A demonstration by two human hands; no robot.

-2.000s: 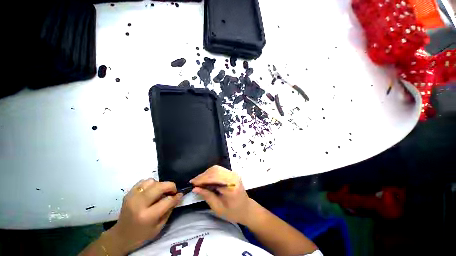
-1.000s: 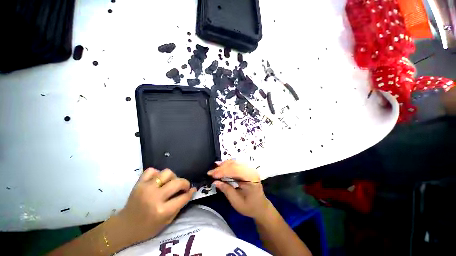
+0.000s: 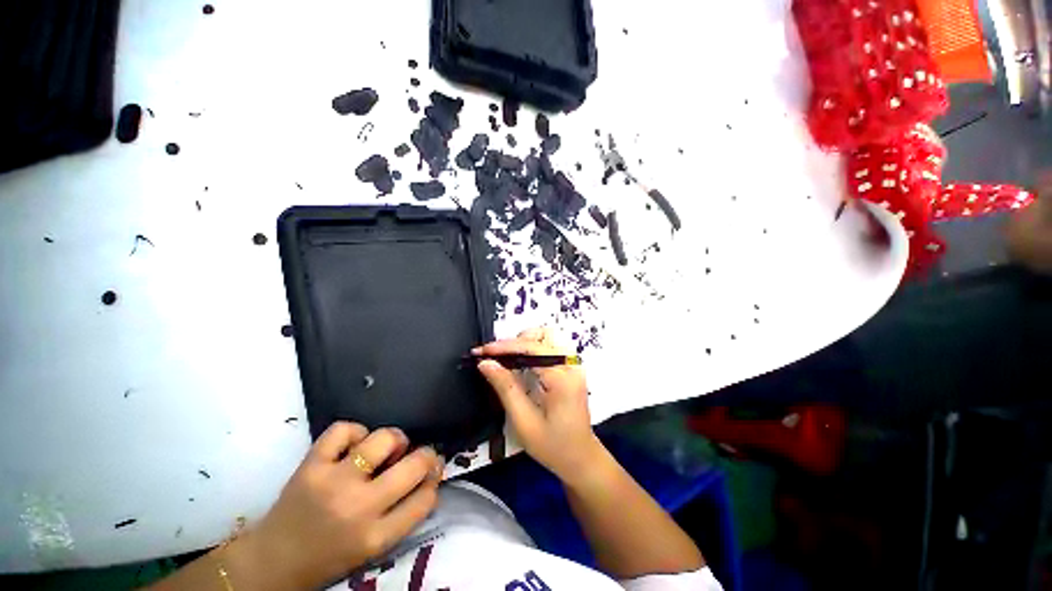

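A black tablet case lies tray side up near the table's front edge, with a small pale spot low in its tray. My left hand, with a ring on one finger, grips the case's near edge at the left. My right hand holds a slim dark trimming knife with a yellow end like a pencil. The knife's tip is over the case's right side wall, low down. Whether it touches the case cannot be told. Small black scraps lie by the near right corner.
Black scrap is heaped beyond and right of the case, with nippers beside it. A small pile of cases stands at the far side, taller stacks far left. Red dotted cloth and an orange basket are far right.
My right hand and knife have moved from the near edge up to the case's right side. My left hand stays on the near edge. The view has shifted, and the case sits further left in it.
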